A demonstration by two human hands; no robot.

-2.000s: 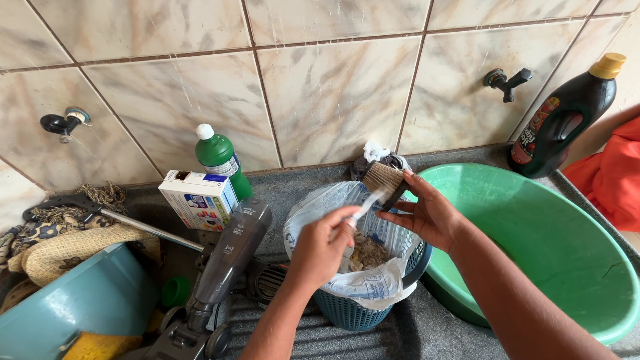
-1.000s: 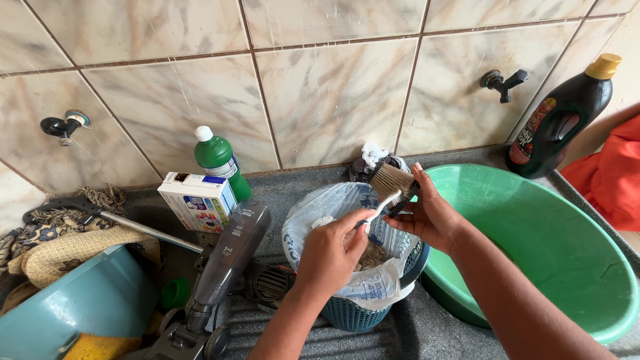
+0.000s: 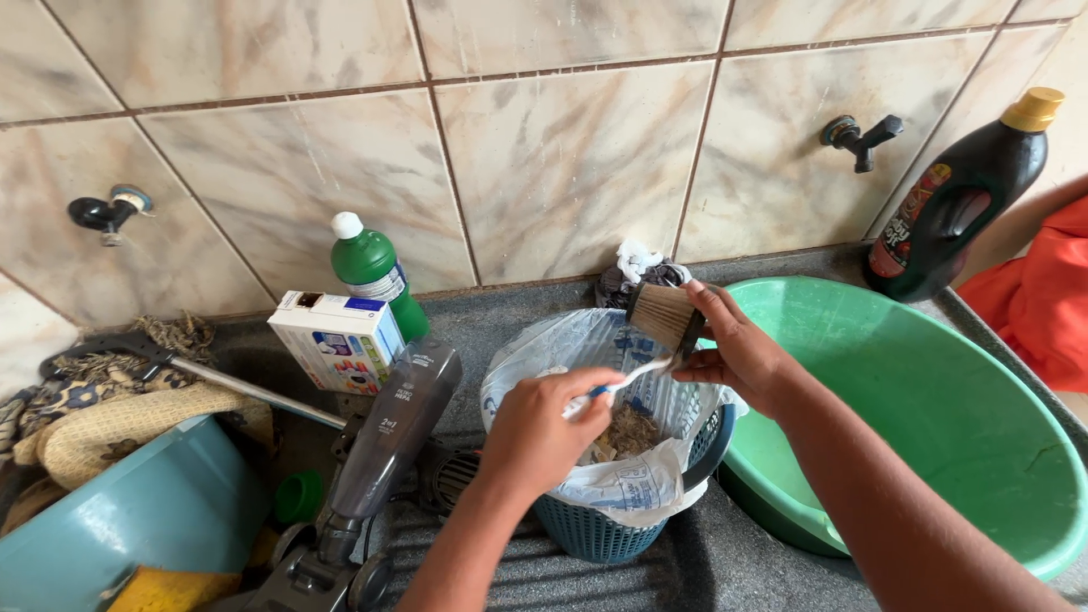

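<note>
My right hand (image 3: 735, 348) grips a pleated vacuum cleaner filter (image 3: 663, 316) by its dark rim, tilted over a bag-lined basket. In my left hand (image 3: 548, 425) is a toothbrush (image 3: 633, 374) with a white and blue handle; its head end touches or nearly touches the filter's lower edge, and its bristles are hard to see. Below both hands, the teal perforated plastic basket (image 3: 599, 535) is lined with a whitish plastic bag (image 3: 650, 489). Grey-brown dust and debris (image 3: 631, 432) lie inside the bag.
A green basin (image 3: 858, 382) stands at right by a black bottle (image 3: 960, 204). To the left are a vacuum cleaner (image 3: 395, 433), a box (image 3: 336, 344), a green bottle (image 3: 374, 268), a blue tub (image 3: 144, 501) and cloths (image 3: 127, 425). Taps (image 3: 863, 140) project from the tiled wall.
The filter has been turned and tilted in my right hand. My left hand has moved with the toothbrush from the filter's face to its lower edge.
</note>
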